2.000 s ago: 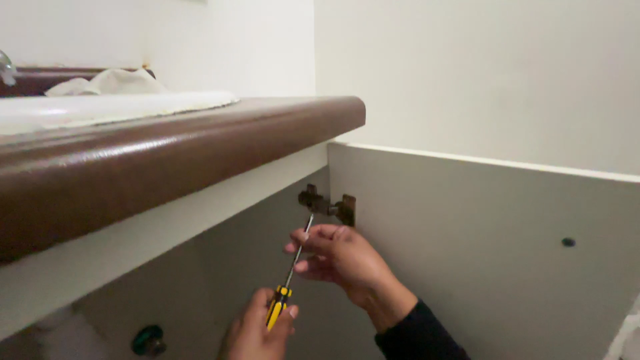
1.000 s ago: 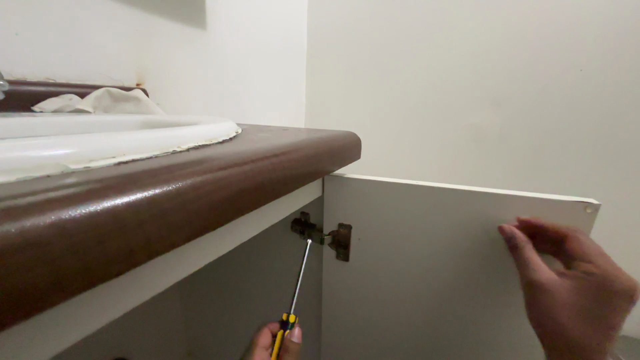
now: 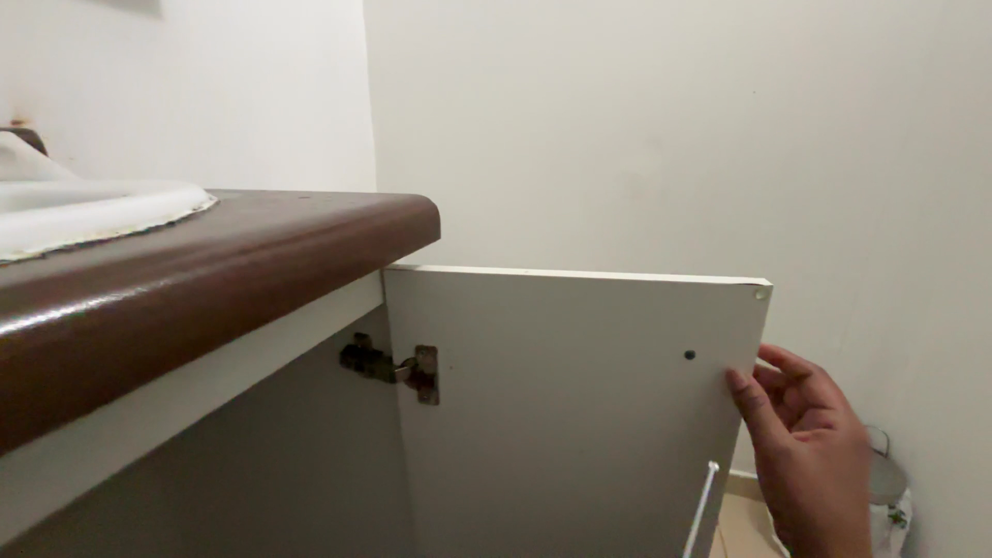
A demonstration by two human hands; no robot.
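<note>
My right hand (image 3: 814,434) holds the free edge of an open white cabinet door (image 3: 558,449), thumb on the inner face and fingers around the edge. A screwdriver's metal shaft (image 3: 701,508) rises from the bottom edge, left of this hand, its tip in front of the door; its handle is out of view. My left hand is out of view. A dark, worn concealed hinge joins the door to the cabinet's side panel: its cup plate (image 3: 427,375) is on the door and its arm (image 3: 368,363) on the panel.
The brown countertop (image 3: 310,240) overhangs the cabinet, with a white sink (image 3: 101,217) set in it. A pale wall stands behind the door. At lower right, a lidded bin (image 3: 887,480) stands beyond my hand. A small dark spot (image 3: 690,355) marks the door.
My right hand has gone from beside the hinge to the door's free edge. The screwdriver has moved right, away from the hinge, and my left hand has left the view.
</note>
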